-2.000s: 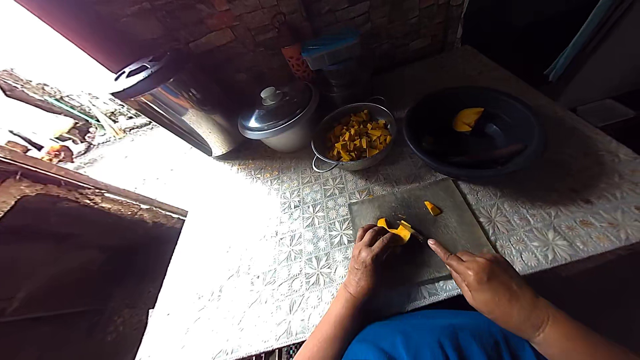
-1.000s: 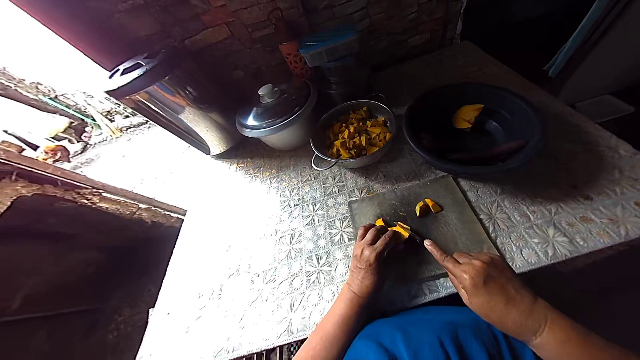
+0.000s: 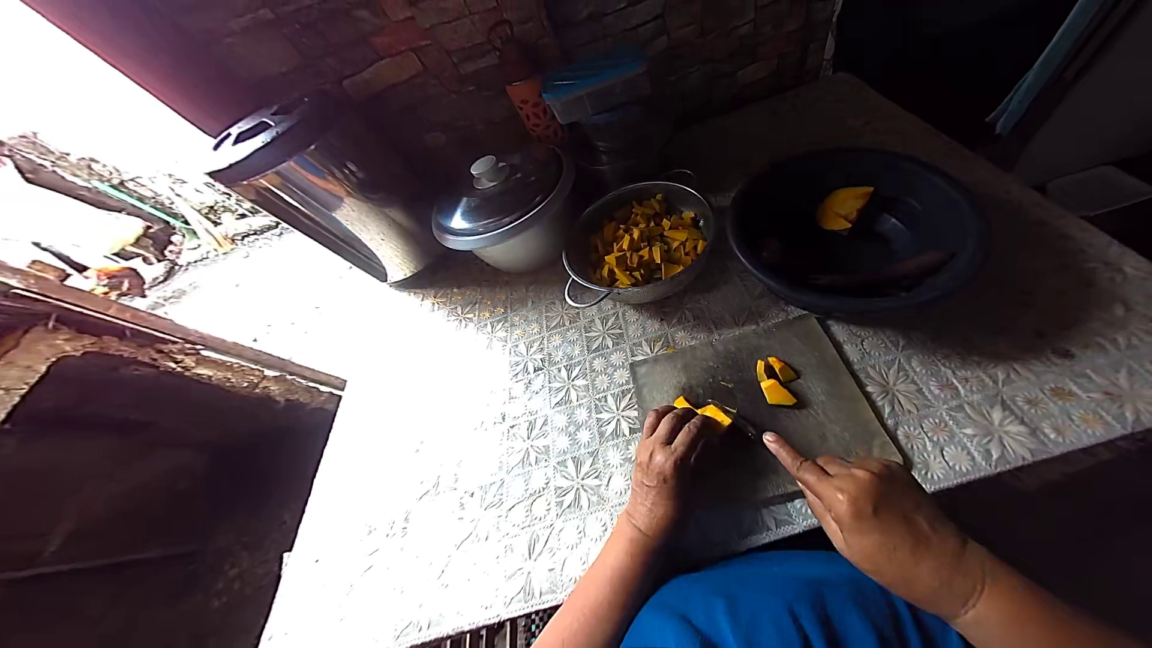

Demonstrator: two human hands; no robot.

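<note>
My left hand [image 3: 664,459] presses orange squash pieces [image 3: 715,415] against a grey cutting board [image 3: 810,432], its fingertips curled over them. The handle of a knife [image 3: 745,427] is in my right hand [image 3: 868,513], index finger stretched along it; the blade meets the squash beside my left fingertips and is partly hidden. Several cut squash pieces [image 3: 778,392] lie apart from it, farther up the board. Behind the board stands a metal colander [image 3: 641,292] holding many small squash chunks [image 3: 652,243].
A dark basin [image 3: 954,270] with a squash wedge [image 3: 844,208] and a long dark object is at the back right. Left of the colander are a lidded pot [image 3: 513,236] and a tall metal container [image 3: 360,202]. A patterned tablecloth [image 3: 567,450] covers the table.
The cut pieces lying apart on the upper board have grown from one to several. Both hands stay in nearly the same place, with the left still on the squash and the right on the knife.
</note>
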